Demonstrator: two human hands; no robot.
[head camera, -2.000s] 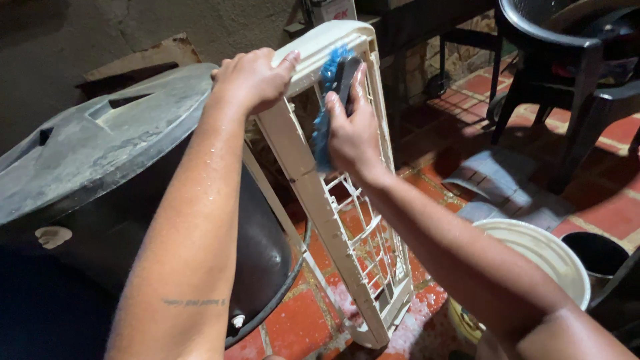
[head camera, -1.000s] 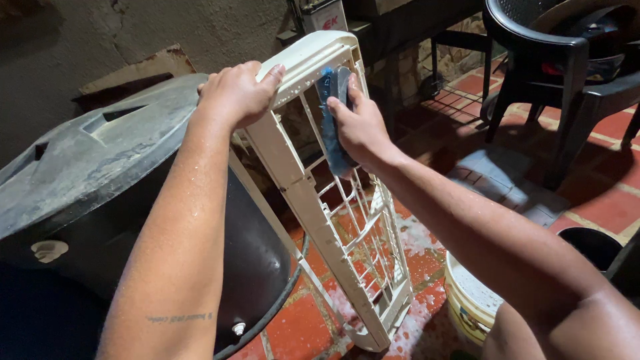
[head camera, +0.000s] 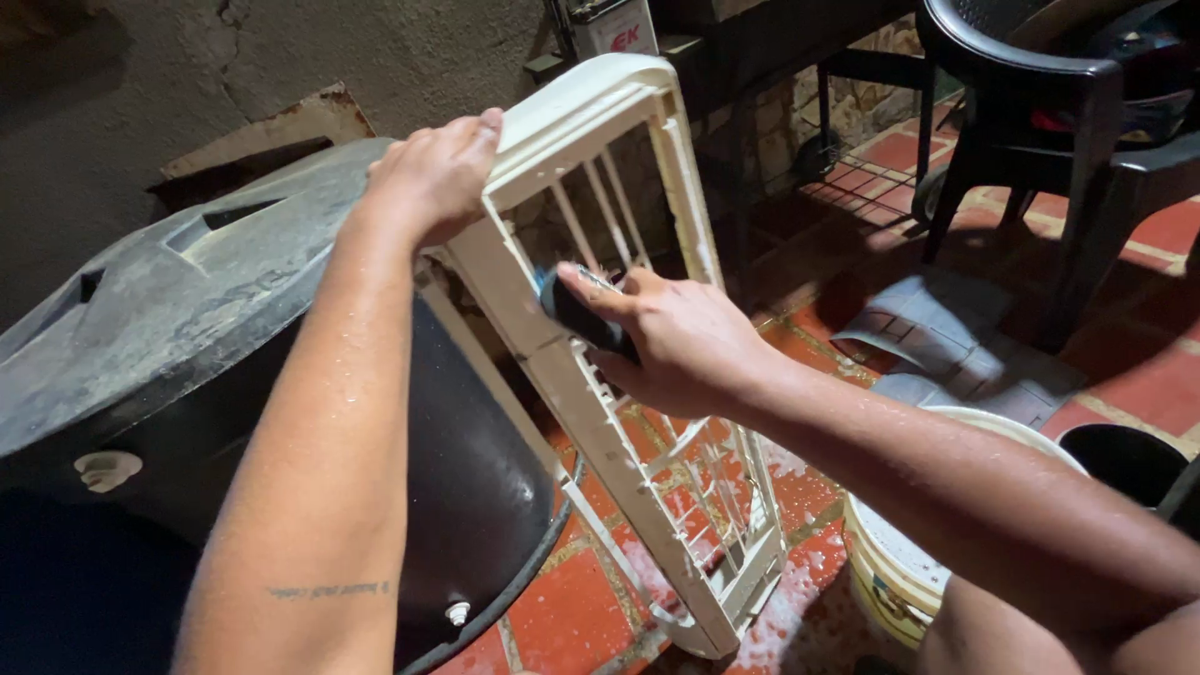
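Observation:
A cream plastic frame with thin inner bars stands tilted on the wet tiled floor. My left hand grips its upper left corner. In my right hand is a dark-backed scrubbing brush with blue bristles, held at the inner edge of the frame's left side rail, around mid-height. My fingers and the brush's back hide most of the bristles. Both forearms are wet.
A large black plastic tank with a grey lid stands at left. A bucket of sudsy water is at lower right, beside a black container. Grey sheets lie on the tiles near a black plastic chair.
My right hand with the brush has moved down and across from the frame's upper right part to its left side rail. My left hand still holds the top corner.

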